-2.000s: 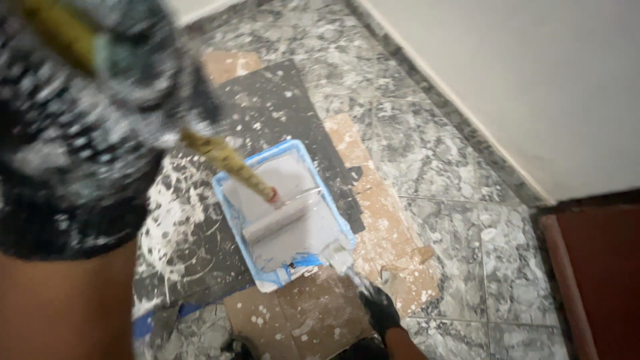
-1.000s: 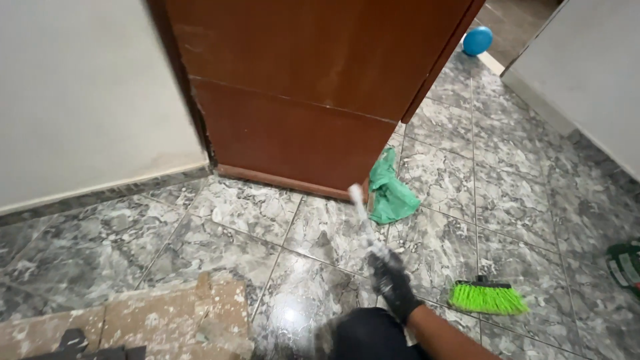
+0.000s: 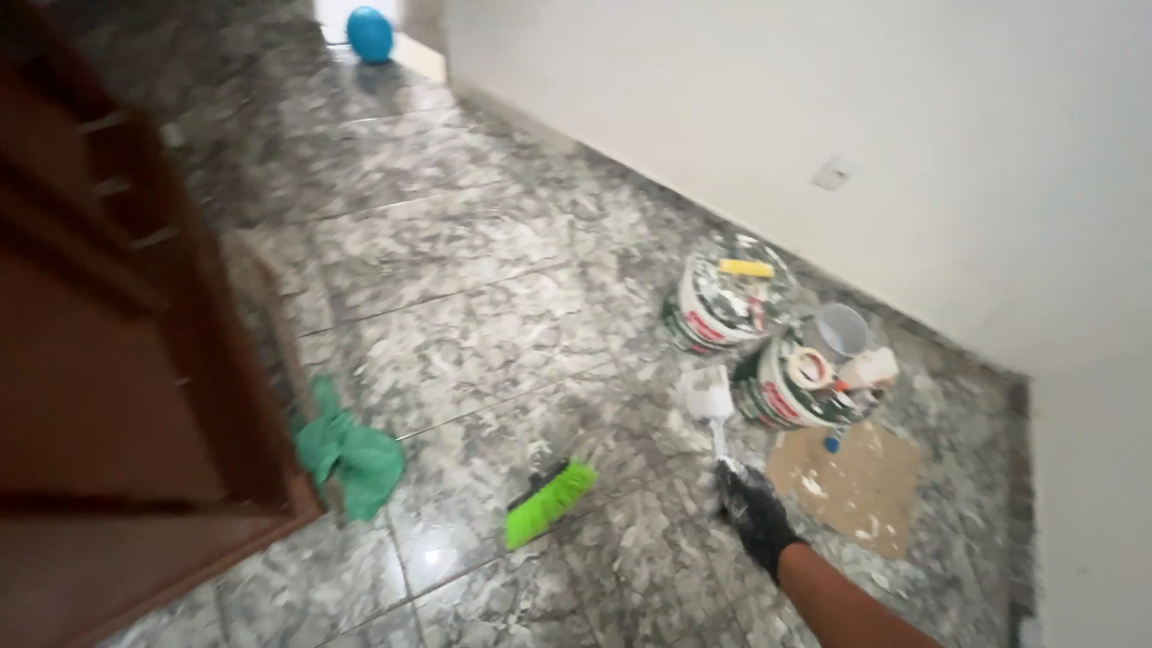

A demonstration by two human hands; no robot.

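Note:
My right hand (image 3: 759,515), in a black glove, grips the handle of a paintbrush (image 3: 709,396) whose broad end is coated white. The brush points away from me over the tiled floor. Just beyond and to its right stand two paint buckets: the farther bucket (image 3: 697,315) has a yellow piece lying on its top, and the nearer bucket (image 3: 776,396) carries a tape roll (image 3: 810,369), a translucent cup (image 3: 841,329) and other painting items. Beside my hand lies a paint-spotted piece of cardboard (image 3: 850,486). My left hand is out of view.
A bright green brush head (image 3: 549,506) lies on the floor left of my hand. Farther left, a green cloth (image 3: 351,454) sits against the reddish-brown wooden door (image 3: 117,396). A blue ball-like object (image 3: 370,36) is far off by a doorway. A white wall (image 3: 792,81) borders the right side.
The view has swung from the paint tray, past the door, to the buckets. My left hand, close up with a yellowish pole two seconds ago, is out of view. My right hand still holds the paintbrush.

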